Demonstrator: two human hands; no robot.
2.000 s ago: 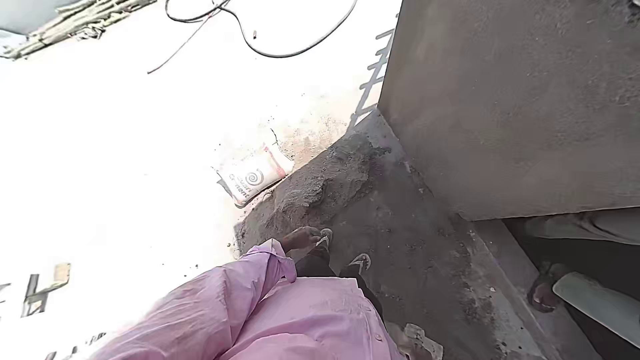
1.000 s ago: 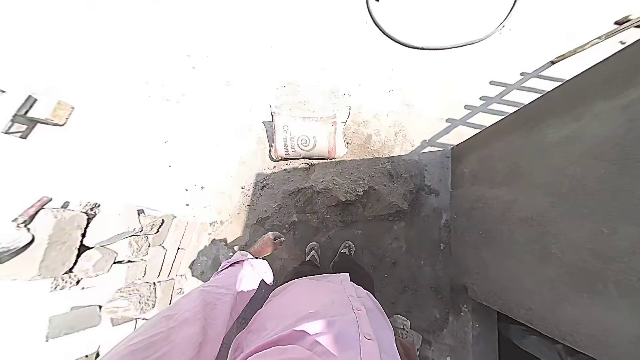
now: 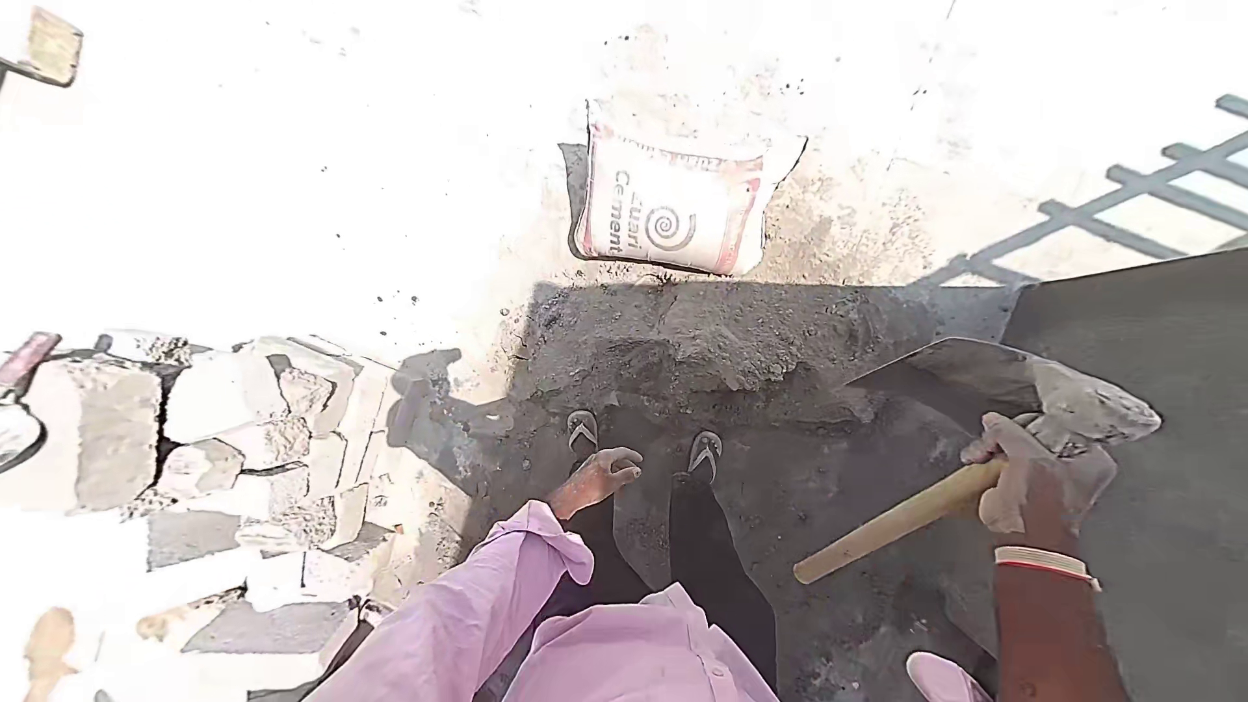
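Observation:
My left hand (image 3: 603,478) hangs above my left foot, its fingers loosely curled and holding nothing. At the right, my right hand (image 3: 1043,483) grips a short-handled digging hoe close to its head. The hoe's wooden handle (image 3: 897,522) slants down to the left. Its dark metal blade (image 3: 960,375) points up-left, and a pale, crusted lump (image 3: 1097,405) covers the part by my fingers. Beyond my feet lies a low heap of grey sand or dry mix (image 3: 712,341) in shade. A printed cement bag (image 3: 673,205) lies flat in sunlight just past the heap.
Broken stones and blocks (image 3: 234,419) are piled at the left, with a red-handled tool (image 3: 24,361) at their edge. A grey wall or slab (image 3: 1160,351) rises at the right. My sandalled feet (image 3: 704,453) stand on shaded ground. A ladder-like shadow (image 3: 1121,210) falls at upper right.
My right hand and the hoe have come into view at the right. My left hand has moved in front of my legs. The view has turned and shifted.

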